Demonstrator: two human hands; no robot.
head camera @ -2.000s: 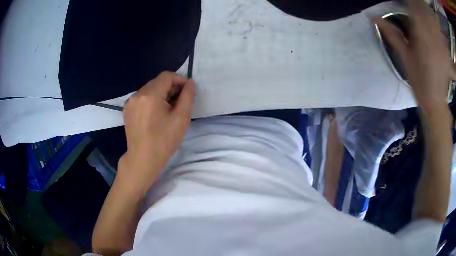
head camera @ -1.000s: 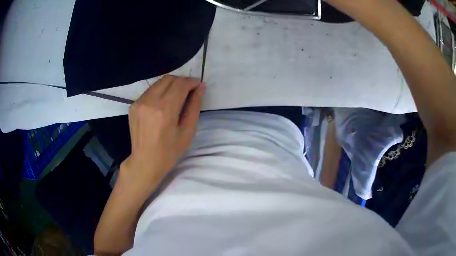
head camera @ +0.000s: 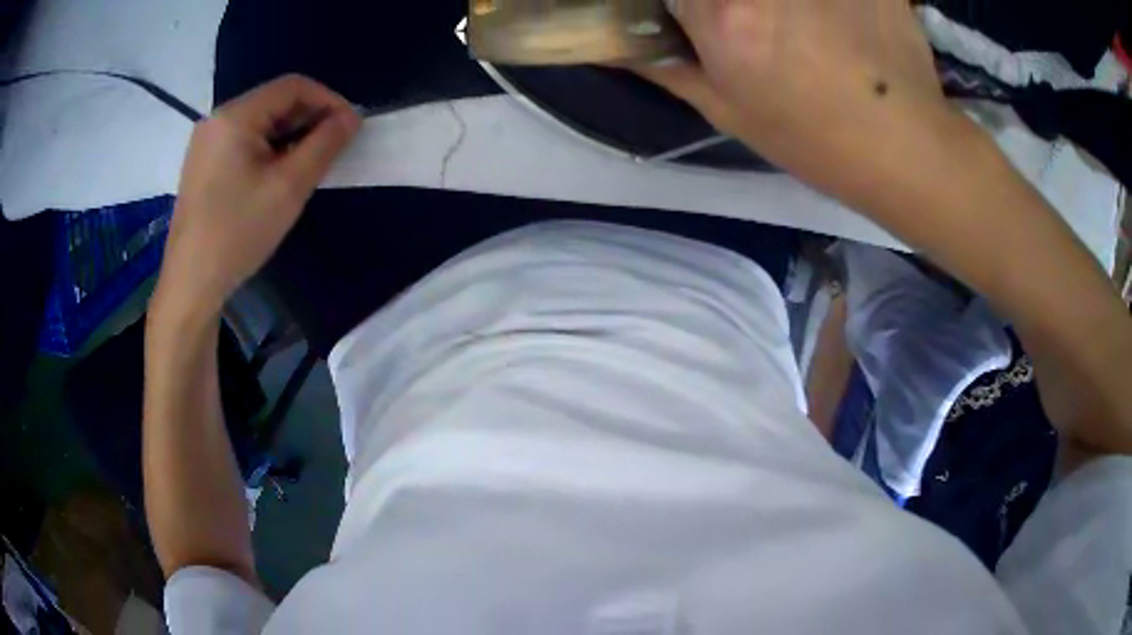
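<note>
The steam iron has a pale wooden handle and a dark plate with a silver rim. It is at the top centre, over the edge of the black garment panel. My right hand is on the iron, cut off by the top edge; its grip is partly hidden. My left hand is at the panel's lower left edge, fingers pinched on the narrow dark tape, which trails left across the white table cover.
The hose and cord lie at the upper right. A blue plastic crate is below the table at left. White clothing and dark lace-trimmed clothing hang under the near edge at right.
My right hand went from the far right to the iron's place at top centre, bringing the iron nearer me. My left hand moved left and up with the tape. The view has shifted.
</note>
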